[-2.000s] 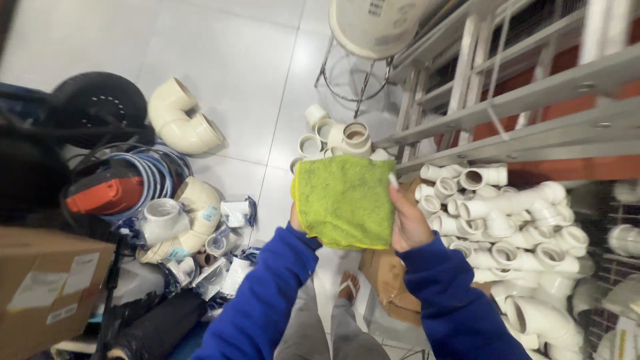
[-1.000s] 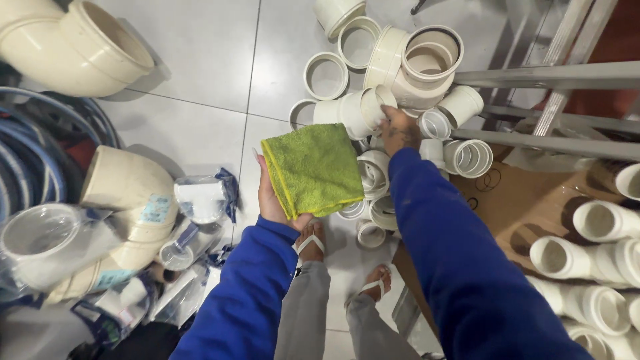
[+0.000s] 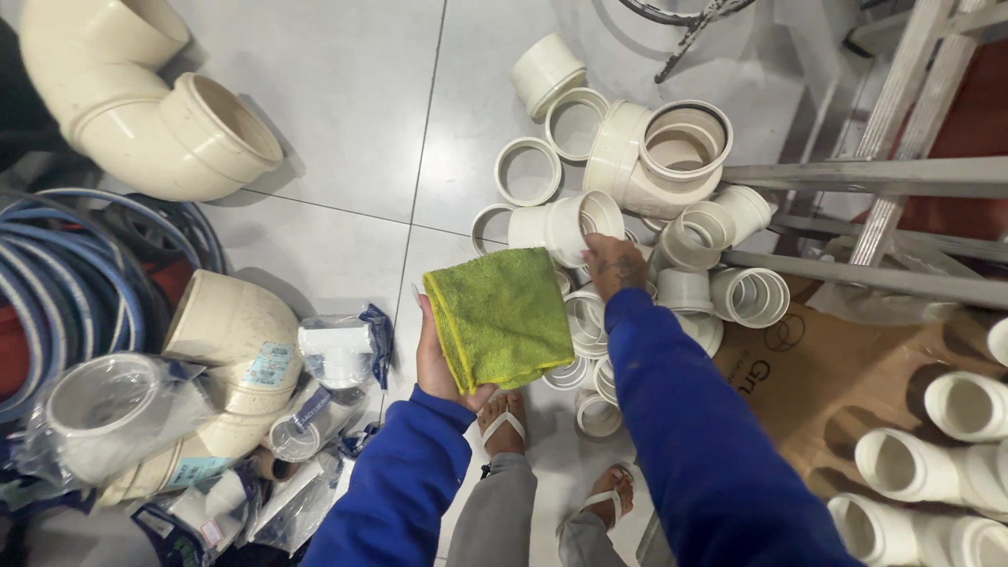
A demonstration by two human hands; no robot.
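Note:
A folded green microfiber cloth [image 3: 502, 319] with yellow stitched edging lies in my left hand [image 3: 442, 358], whose thumb and fingertips show at its left and lower edges. My right hand [image 3: 618, 264] grips the rim of a white plastic pipe coupling [image 3: 559, 228], which lies on its side among several loose fittings; some of the fingers are inside its opening or hidden. Just beyond it stands a larger cream pipe fitting [image 3: 622, 157] with a dark sealing ring in its mouth. White pipe rings [image 3: 528, 172] lie on the tiles to its left.
Large cream elbows [image 3: 157, 134], a coiled blue hose [image 3: 71, 276] and bagged fittings [image 3: 336, 350] are at the left. An aluminium ladder [image 3: 882, 177] reaches in from the right, above flattened cardboard [image 3: 835, 378] bearing rows of white fittings [image 3: 906, 465]. A metal stand leg [image 3: 689, 39] is at the top.
Two seconds ago both hands held the cloth. My right hand has since left it and taken hold of the white coupling, while the cloth stays in my left. The view has moved closer to the floor.

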